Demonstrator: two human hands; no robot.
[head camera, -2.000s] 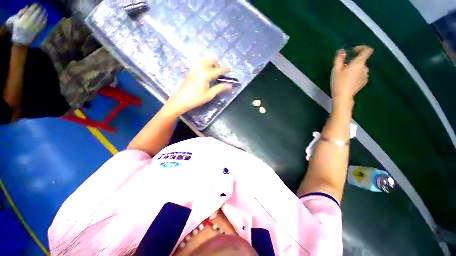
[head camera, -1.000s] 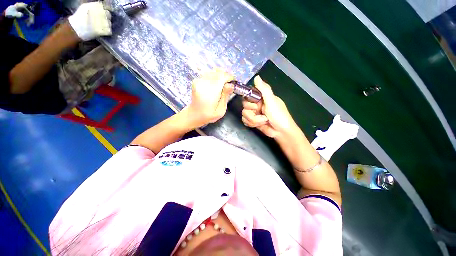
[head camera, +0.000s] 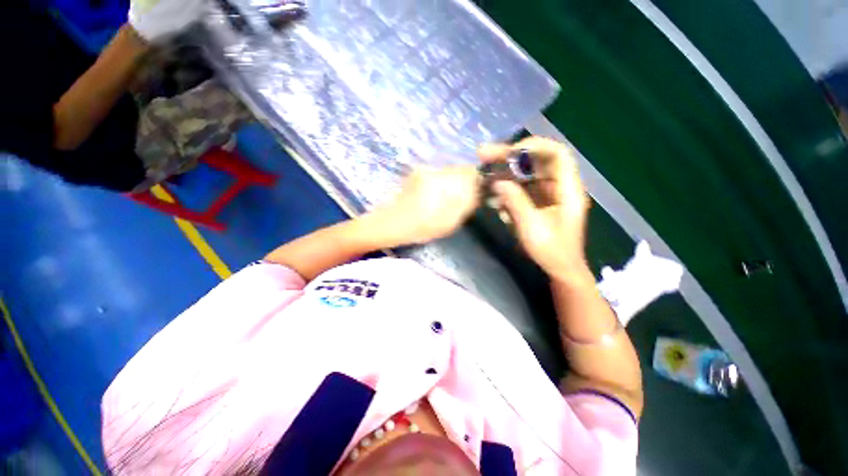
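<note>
A dark metal cylinder unit (head camera: 523, 165) is held between my two hands over the bench, its round end turned toward the camera. My left hand (head camera: 437, 203) is blurred and closed at the unit's left end. My right hand (head camera: 550, 200) has its fingers curled around the unit's right end. The film-wrapped tray (head camera: 390, 70), silver and glossy, lies just beyond my left hand. The fingers hide part of the unit.
Another dark unit (head camera: 282, 13) lies on the tray's far left, near a coworker's white-gloved hand (head camera: 165, 17). A small unit (head camera: 757, 268) lies on the green belt (head camera: 669, 121). A white glove (head camera: 643, 282) and a bottle (head camera: 695, 365) are at right.
Both hands have moved slightly right with the unit, and its round end has turned toward the camera. The small belt unit has moved down and right. The view has shifted a little.
</note>
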